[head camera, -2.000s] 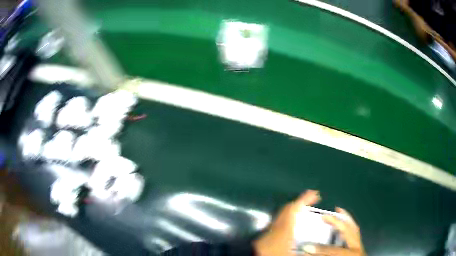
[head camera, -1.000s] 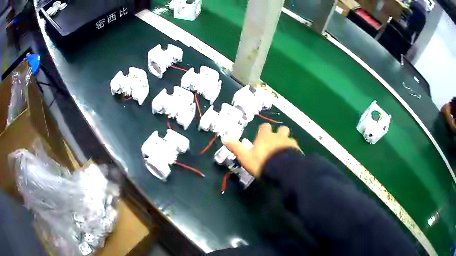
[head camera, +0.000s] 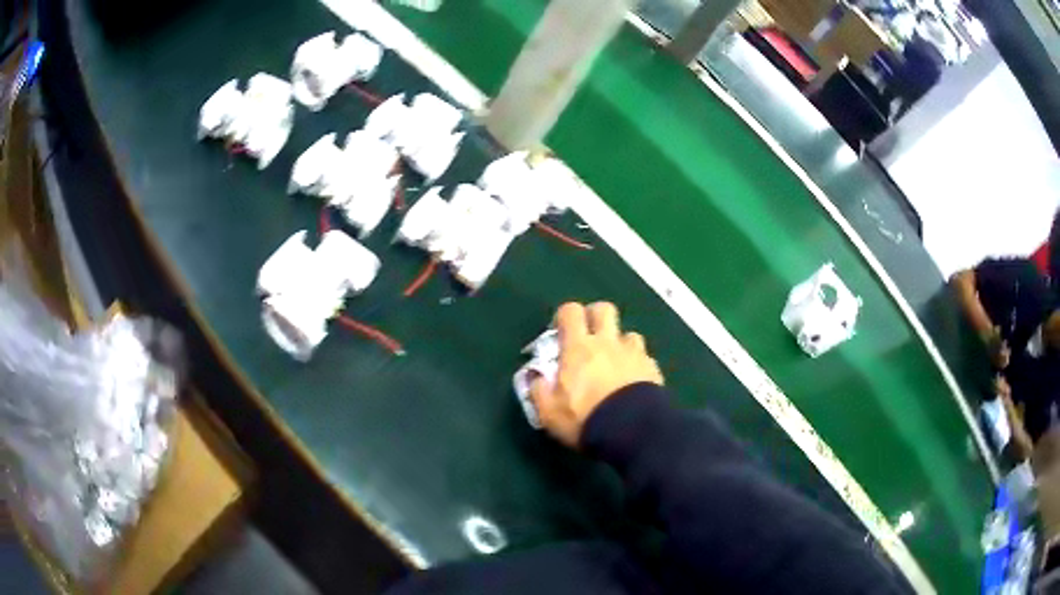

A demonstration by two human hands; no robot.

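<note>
My right hand [head camera: 599,372], bare with a dark sleeve, is closed around a small white inner module [head camera: 538,378] just above or on the dark green bench [head camera: 384,453]. The fingers hide most of the module. Several similar white modules with red leads lie grouped to the left, one of them nearest the front [head camera: 314,285]. My left hand is not in view; only dark sleeve cloth shows at the bottom edge.
A white housing [head camera: 821,312] with a round hole stands on the green belt [head camera: 697,233]. A pale rail [head camera: 697,331] and a grey post [head camera: 564,70] divide bench and belt. A carton [head camera: 198,488] with a clear plastic bag [head camera: 99,430] is at left. People's arms show at far right.
The view swung left from both hands on a white housing to the module group, then slightly back. My right hand has closed on the nearest module and moved it away from the others.
</note>
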